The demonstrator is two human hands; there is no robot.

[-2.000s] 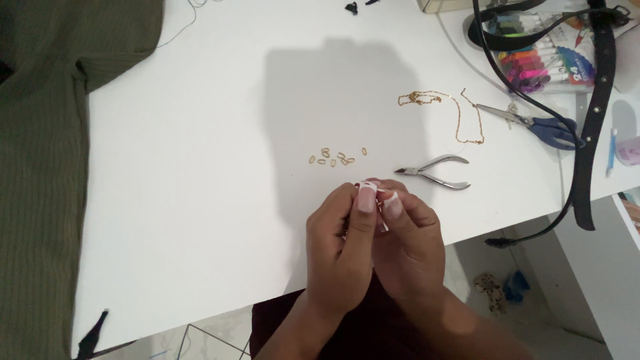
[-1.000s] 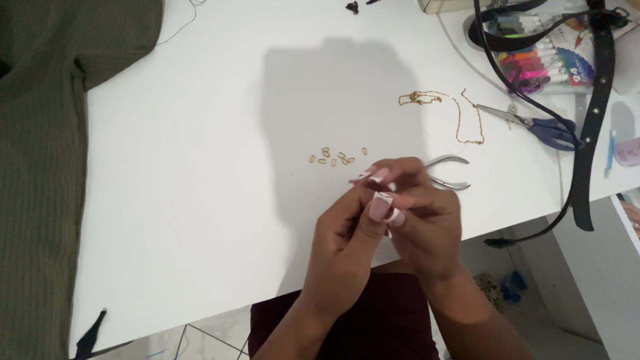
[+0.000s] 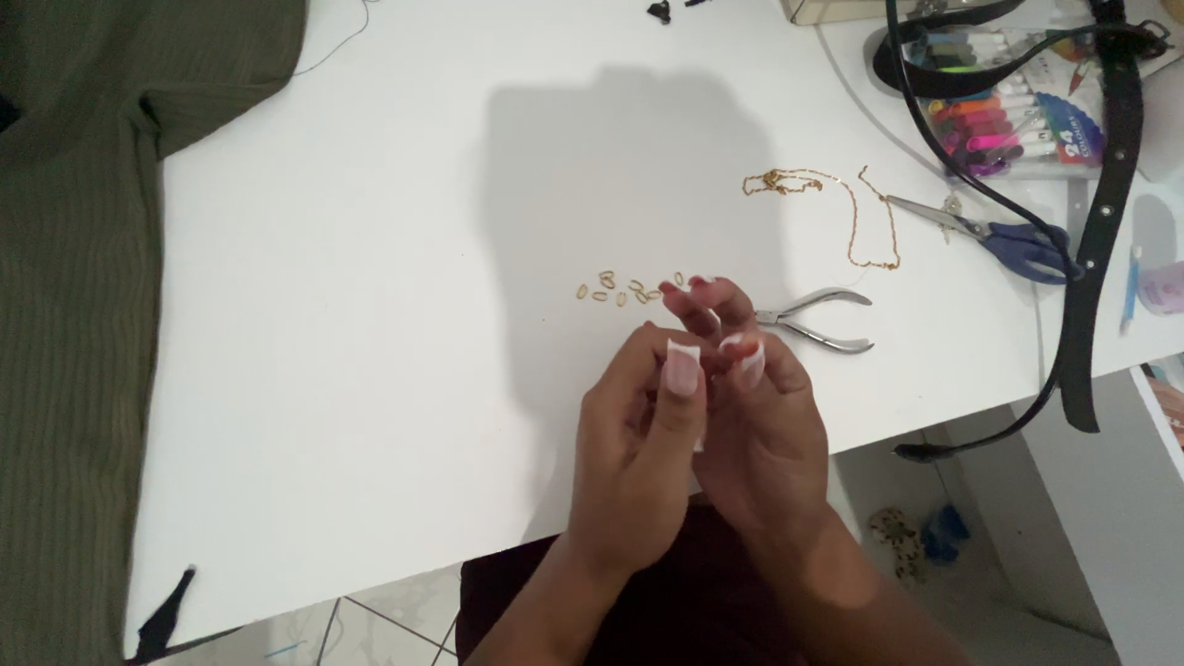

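Observation:
My left hand [image 3: 638, 453] and my right hand [image 3: 768, 425] meet above the front edge of the white table. The left thumb is bent over its curled fingers; the right thumb and index finger are close together beside it. Whether something small lies between the fingertips cannot be seen. Just beyond the fingers lie several small gold oval links [image 3: 622, 299], partly behind the right fingertips. Metal nippers [image 3: 786, 319] lie right of the links, their tips hidden by the right hand. A thin gold chain [image 3: 853, 217] lies farther back, one end near the blue-handled scissors [image 3: 980, 236].
A green ribbed cloth [image 3: 83, 370] covers the left side of the table [image 3: 324, 370]. On the right are a black belt [image 3: 1105, 222], a black cord [image 3: 934, 134] and a pack of coloured markers [image 3: 994, 139]. A black strap [image 3: 166, 615] hangs at the front left corner.
My hands have shifted a little, and the right fingers now reach over the links' right side. The nippers' handles, partly covered one second ago, show again.

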